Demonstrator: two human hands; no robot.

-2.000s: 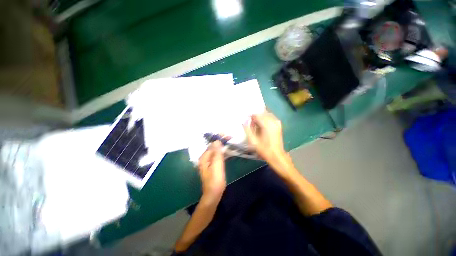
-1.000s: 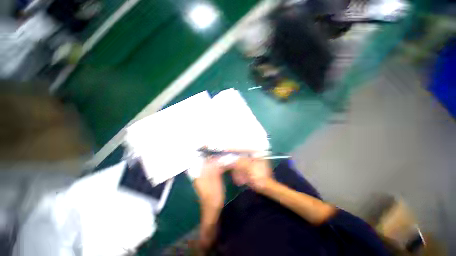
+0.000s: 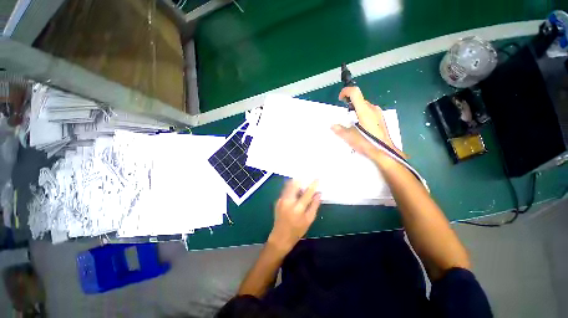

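White panels (image 3: 299, 136) lie back side up, overlapping, on the bench in front of me. My right hand (image 3: 367, 121) is over their right part and is shut on the black soldering iron (image 3: 347, 76), which points away towards the conveyor rail; its cord runs back along my forearm. My left hand (image 3: 297, 210) is at the near edge of the panels, fingers apart, slightly blurred; it holds nothing visible, and I cannot tell if it presses on the panel. A dark solar panel with white grid lines (image 3: 236, 164) sticks out at their left.
A large pile of white panels with tangled cords (image 3: 93, 186) is at the left. The iron stand with yellow sponge (image 3: 467, 146), a round clear container (image 3: 467, 62) and a black box (image 3: 522, 112) stand at the right. A green conveyor (image 3: 280, 43) runs beyond; a blue bin (image 3: 121, 267) is below.
My hands have moved apart from close together at the panels' near edge. My right hand has moved forward and now visibly holds the iron. The camera view has turned.
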